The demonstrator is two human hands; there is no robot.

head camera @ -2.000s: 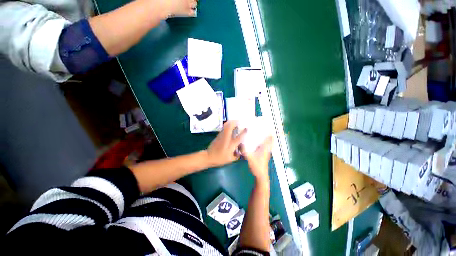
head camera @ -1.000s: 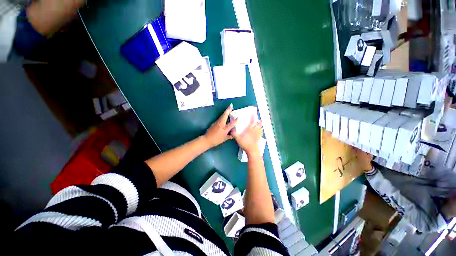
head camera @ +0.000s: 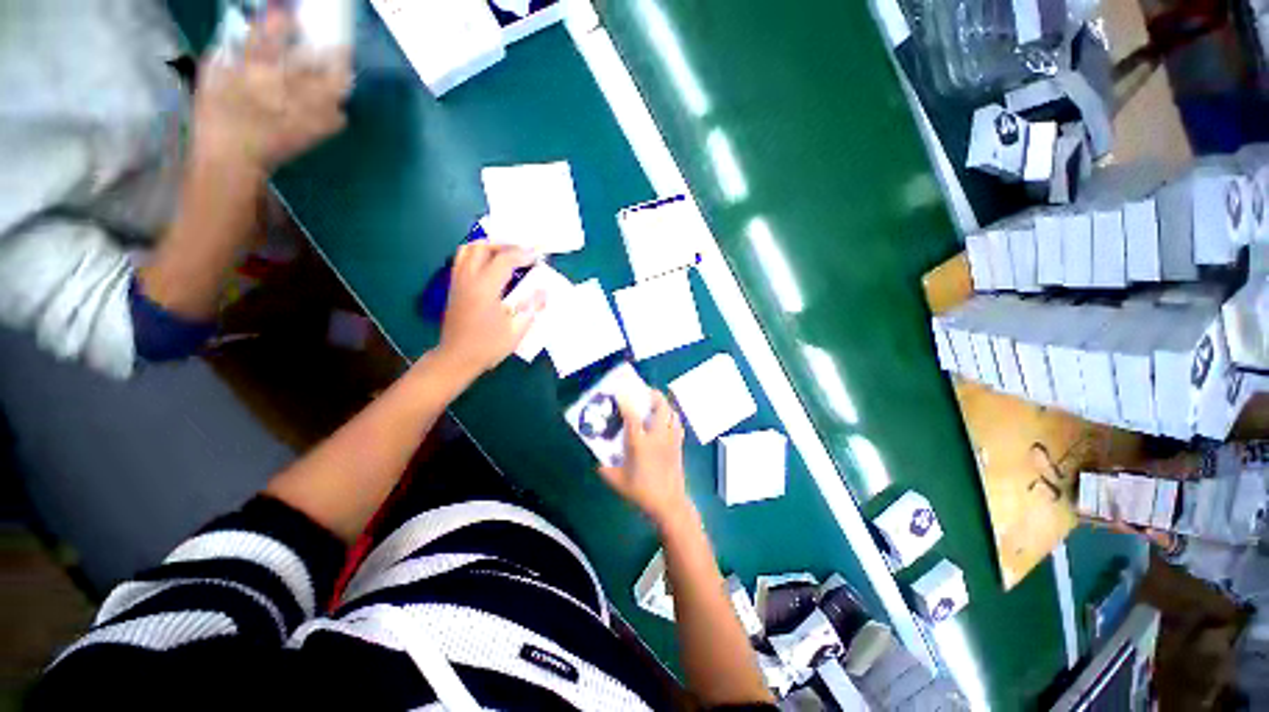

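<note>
My left hand (head camera: 487, 306) is at a flat white piece (head camera: 539, 309), fingers and thumb on its edges, beside a dark blue object (head camera: 443, 289) partly hidden by the hand. My right hand (head camera: 651, 452) holds a white printed sleeve (head camera: 596, 417) with a black head-like picture. Between the hands lies another plain white piece (head camera: 583, 328). Plain white squares lie around: one above (head camera: 535, 206), one with a dark edge slit (head camera: 660, 239), one below that (head camera: 658, 313), and two nearer me (head camera: 713, 397), (head camera: 753, 466).
Two picture boxes (head camera: 909, 524) sit on the conveyor belt (head camera: 807, 181). Jumbled boxes (head camera: 807, 647) lie beyond my right forearm. Across the belt, stacked boxes (head camera: 1072, 355) rest on a yellow-tan board (head camera: 1023, 473). A co-worker's blurred hand (head camera: 272, 91) is at upper left.
My hands have parted. The left moved up-left to the flat white pieces; the right moved down and now holds a printed sleeve. The white block they held is released. The view has shifted and turned.
</note>
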